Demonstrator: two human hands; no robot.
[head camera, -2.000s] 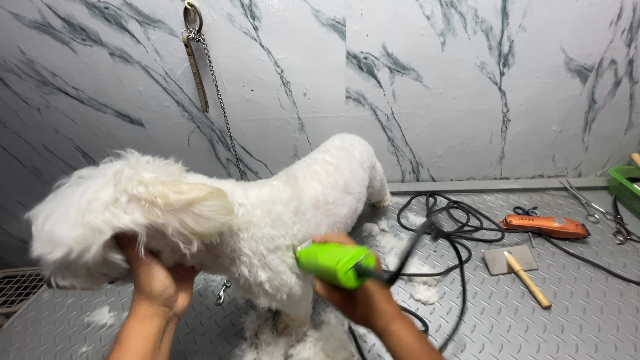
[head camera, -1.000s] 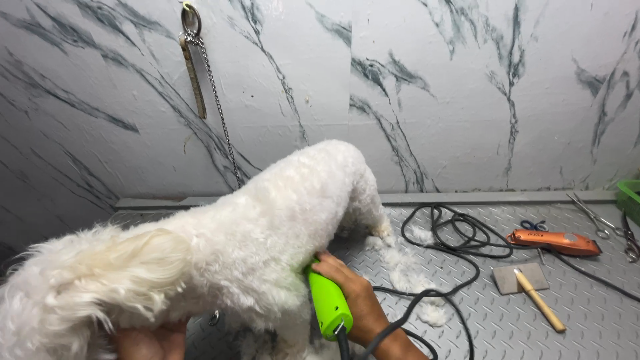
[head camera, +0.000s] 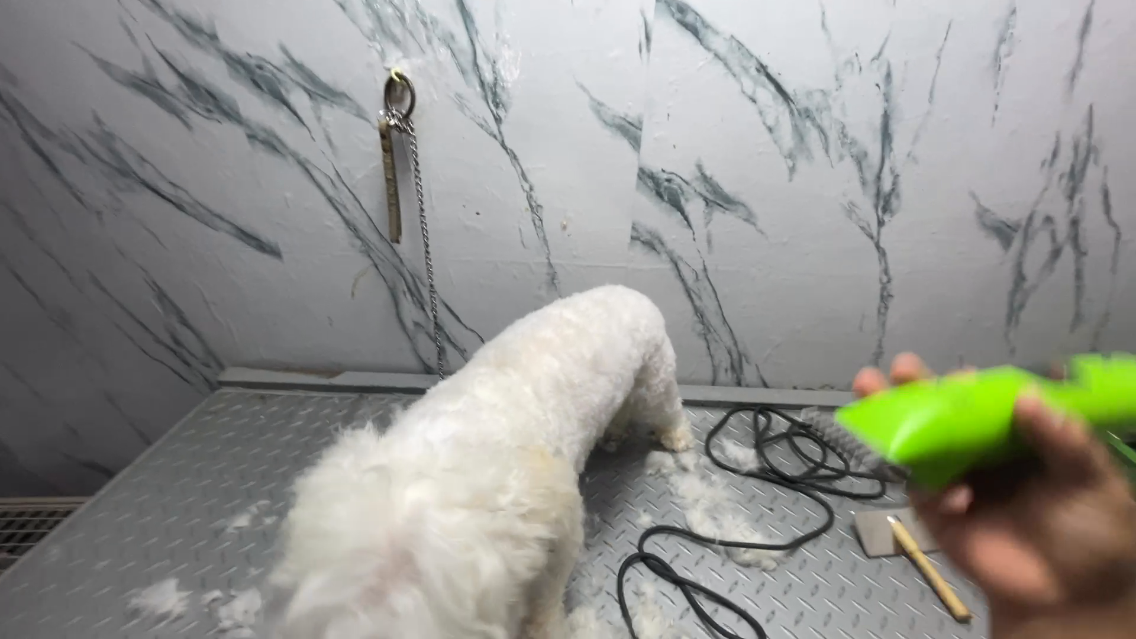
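A white dog with a closely clipped back and longer, fluffy hair on its head stands on the metal table, its head toward me at the bottom of the view. On the right, my right hand grips a bright green electric clipper, raised off the dog and blurred. The clipper's blade end points left. My left hand is out of view.
A black cord lies in loops on the diamond-plate table, among cut white hair. A slicker brush with a wooden handle lies near my right hand. A chain hangs from a wall hook.
My right hand has lifted the green clipper away from the dog's side, up and to the right. My left hand, earlier under the dog's head, has left the view. The dog's head has turned toward me.
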